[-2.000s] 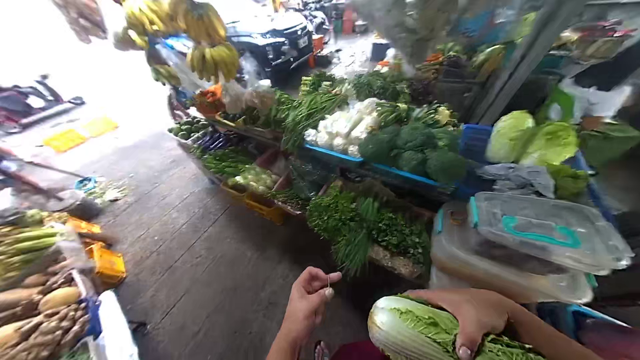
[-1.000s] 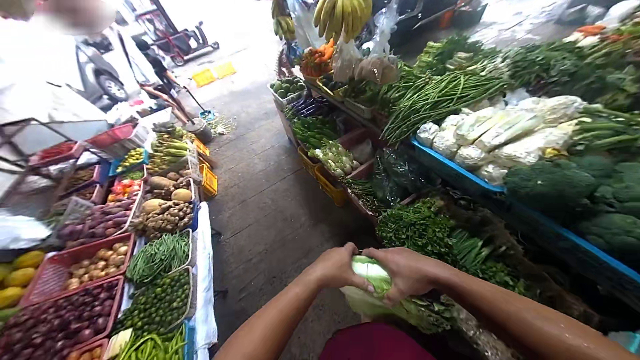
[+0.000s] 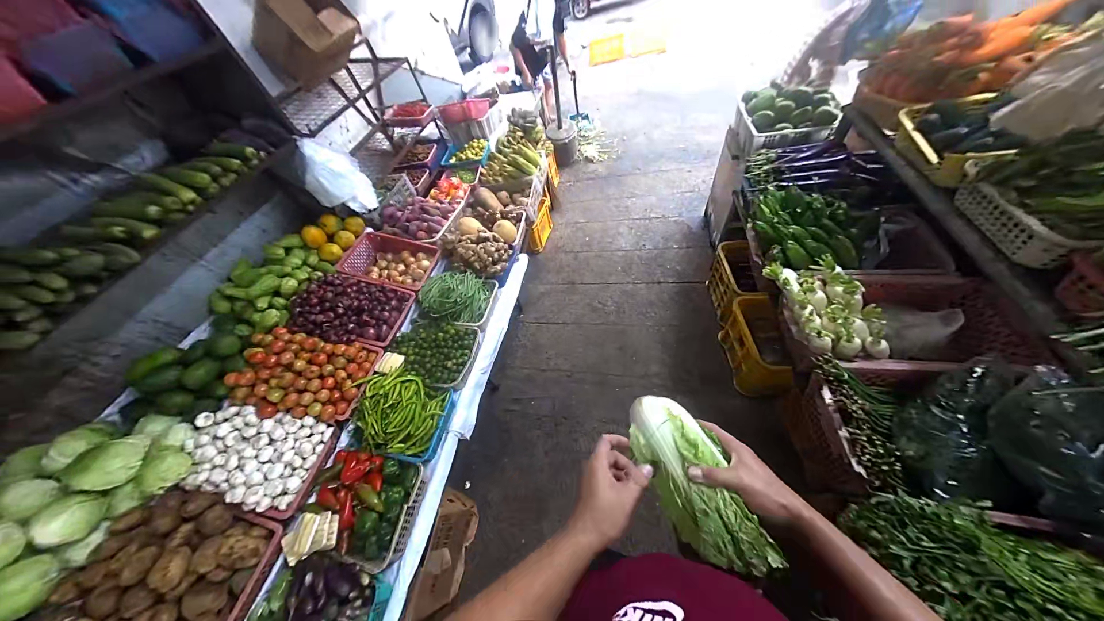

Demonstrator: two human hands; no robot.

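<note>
A napa cabbage [image 3: 700, 483] is held in front of my body, its white base pointing up and away and its leafy end toward me. My right hand [image 3: 746, 474] grips it from the right side, thumb across the leaves. My left hand [image 3: 611, 483] is at the left of the base, fingers curled with the fingertips close to the cabbage; whether they touch it or pinch something small is not clear.
On the left, a long stand holds garlic [image 3: 254, 457], tomatoes [image 3: 302, 373], green chillies [image 3: 400, 412] and potatoes [image 3: 164, 556]. Crates with white radishes [image 3: 832, 310] and leafy greens [image 3: 975, 561] line the right. A dark floor aisle [image 3: 595, 345] runs between; a person [image 3: 536, 43] stands far ahead.
The view has swung left toward the aisle and left stand. One second ago both hands were around the cabbage base; now my left hand is at its side, and more of the cabbage shows.
</note>
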